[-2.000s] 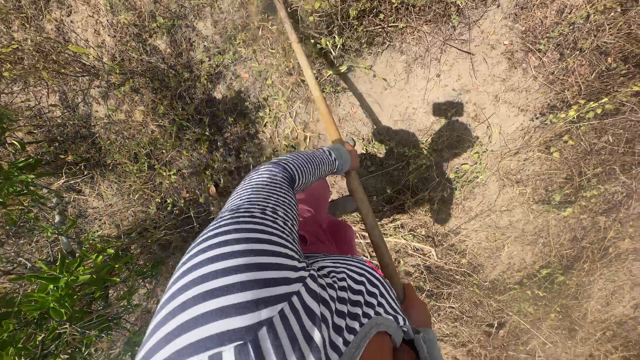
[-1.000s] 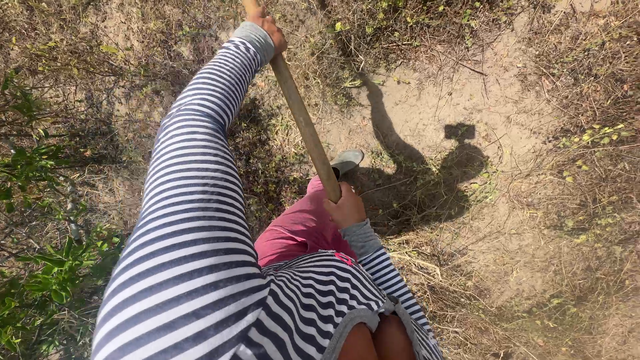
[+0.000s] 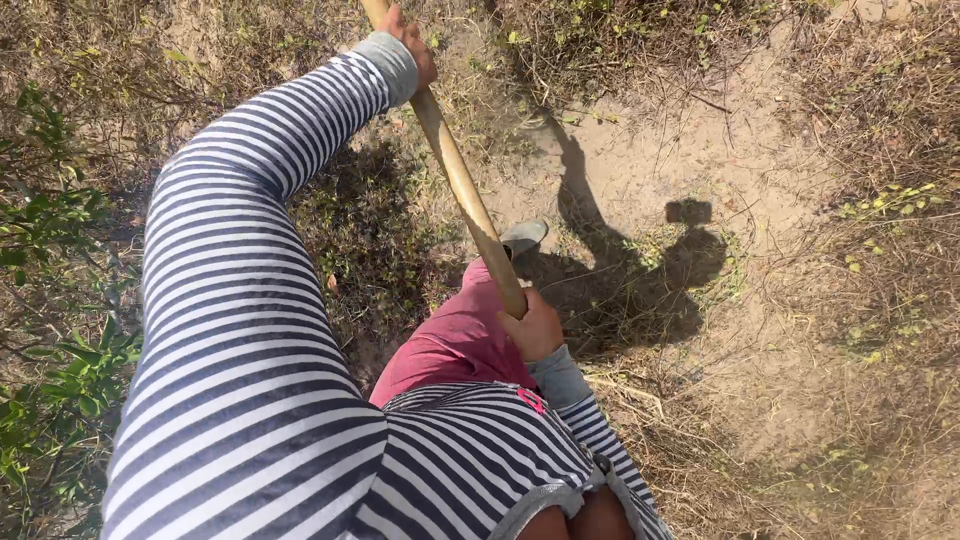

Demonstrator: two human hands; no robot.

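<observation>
A long wooden tool handle (image 3: 465, 184) runs slantwise from the top edge down to the middle of the view; its upper end and any tool head are out of frame. Near the top edge, my left hand (image 3: 411, 46) grips the handle, its fingers wrapped around it. My right hand (image 3: 535, 326) is closed around the lower end, in front of my pink-trousered leg (image 3: 457, 337). Both arms wear striped sleeves with grey cuffs. A grey shoe (image 3: 525, 236) shows just beyond the handle.
Dry grass and weeds (image 3: 885, 97) cover much of the ground at the right and top. Green leafy plants (image 3: 82, 367) stand along the left edge. Sandy bare soil (image 3: 757, 150) lies right of the handle, with my shadow (image 3: 637, 277) across it.
Since the earliest frame, both hands and the handle have moved up and left in the view. My left hand was around the handle's middle stretch then; now it is near the top edge.
</observation>
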